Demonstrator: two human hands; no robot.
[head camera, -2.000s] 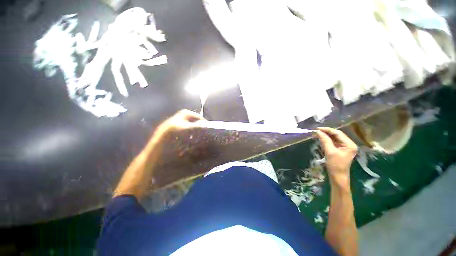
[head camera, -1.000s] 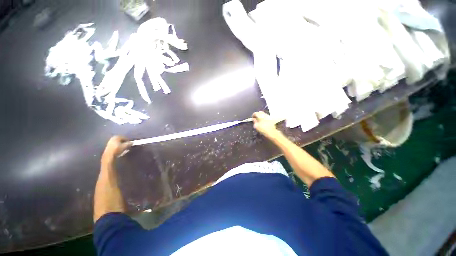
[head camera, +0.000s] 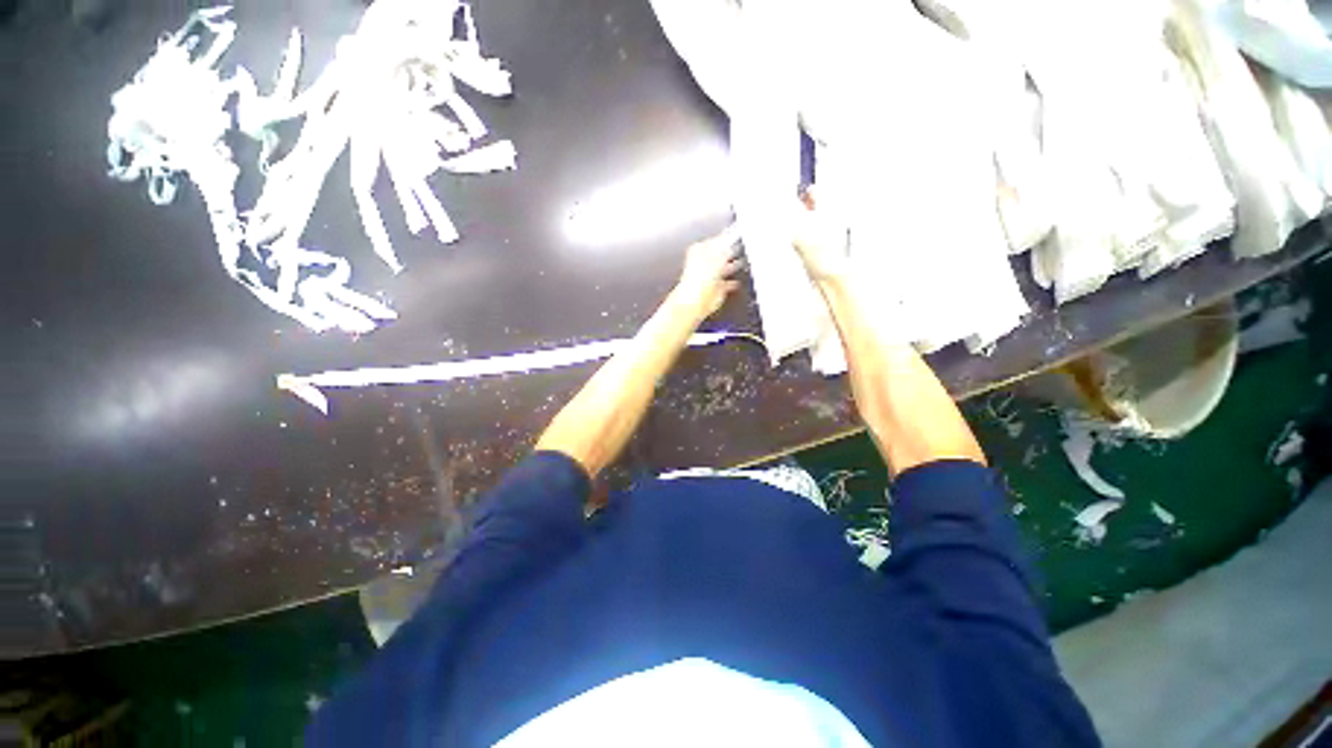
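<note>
A narrow white tie strip (head camera: 482, 363) lies flat on the dark table, its left end folded and its right end near the bundles. White bundles of cut fabric panels (head camera: 935, 190) lie side by side in a fanned row. My left hand (head camera: 712, 272) is at the left edge of the leftmost bundle (head camera: 777, 278), its fingertips partly hidden against the fabric. My right hand (head camera: 821, 241) is on the other side of that bundle, fingers at the gap beside it. The bundle lies between my hands.
Tangled white offcuts (head camera: 219, 161) lie in heaps at the table's upper left. The dark table's front edge (head camera: 263, 617) curves before me. A round off-white bucket (head camera: 1169, 383) stands below the table at right. The green floor (head camera: 1052, 563) has scraps on it.
The tie strip, earlier stretched between both hands, now lies released on the table. My left hand has moved right and my right hand has moved forward, both to the leftmost bundle.
</note>
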